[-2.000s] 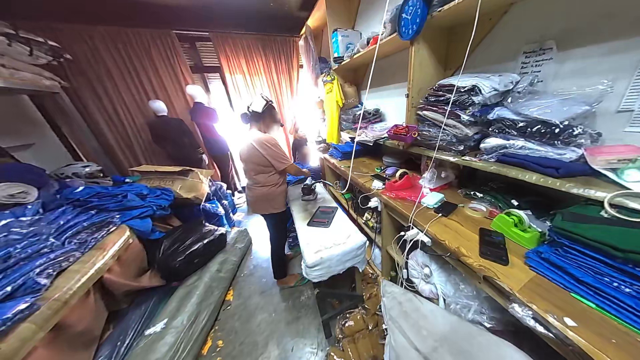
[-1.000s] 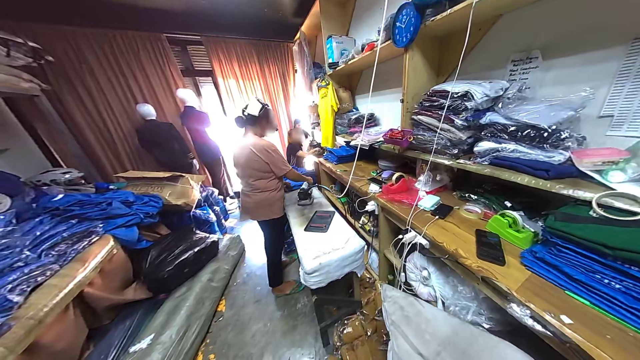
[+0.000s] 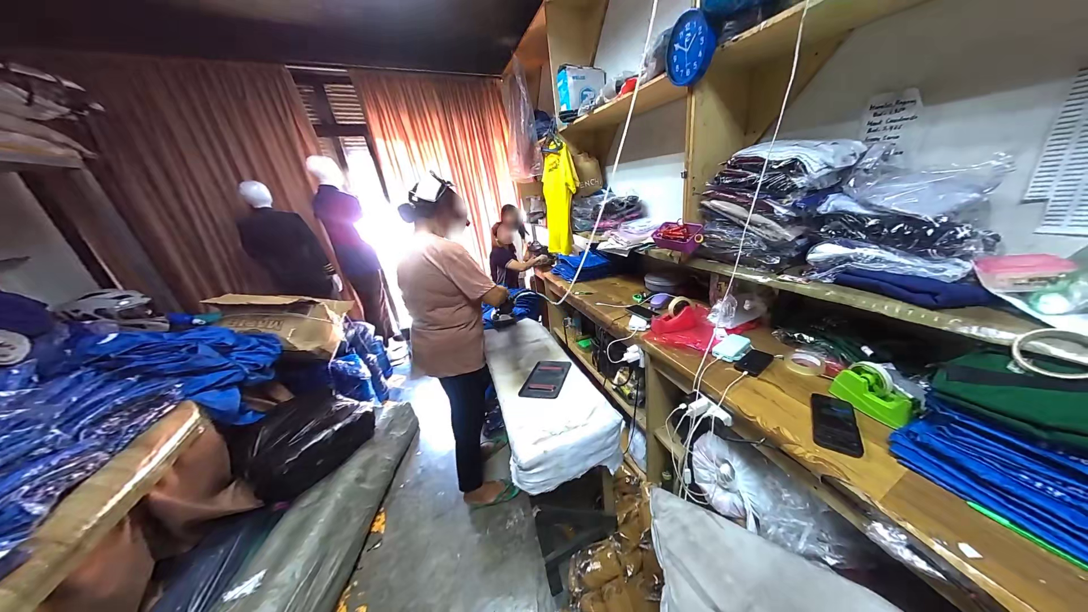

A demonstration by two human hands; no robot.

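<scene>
Neither my left hand nor my right hand shows in the head view. Ahead, a person stands at a narrow padded table (image 3: 557, 416) covered in white cloth, with a hand by a dark object, perhaps an iron (image 3: 503, 320); whether the hand grips it cannot be told. Blue cloth (image 3: 523, 303) lies beside it, and a dark flat tablet-like thing (image 3: 545, 380) lies on the white cover. On the wooden counter at the right are a black phone (image 3: 836, 424), a green tape dispenser (image 3: 875, 393), a red plastic bag (image 3: 684, 326) and folded blue garments (image 3: 994, 476).
Other people are farther back by the counter. Blue garments (image 3: 212, 357), a cardboard box (image 3: 276, 321) and a black plastic bundle (image 3: 310, 442) fill the left. A long grey roll (image 3: 331, 501) lies beside the floor aisle. White cords (image 3: 755, 200) hang before the shelves.
The standing person remains at the white-covered table, with an arm still reaching toward its far end. A person farther back shows more plainly than two seconds ago.
</scene>
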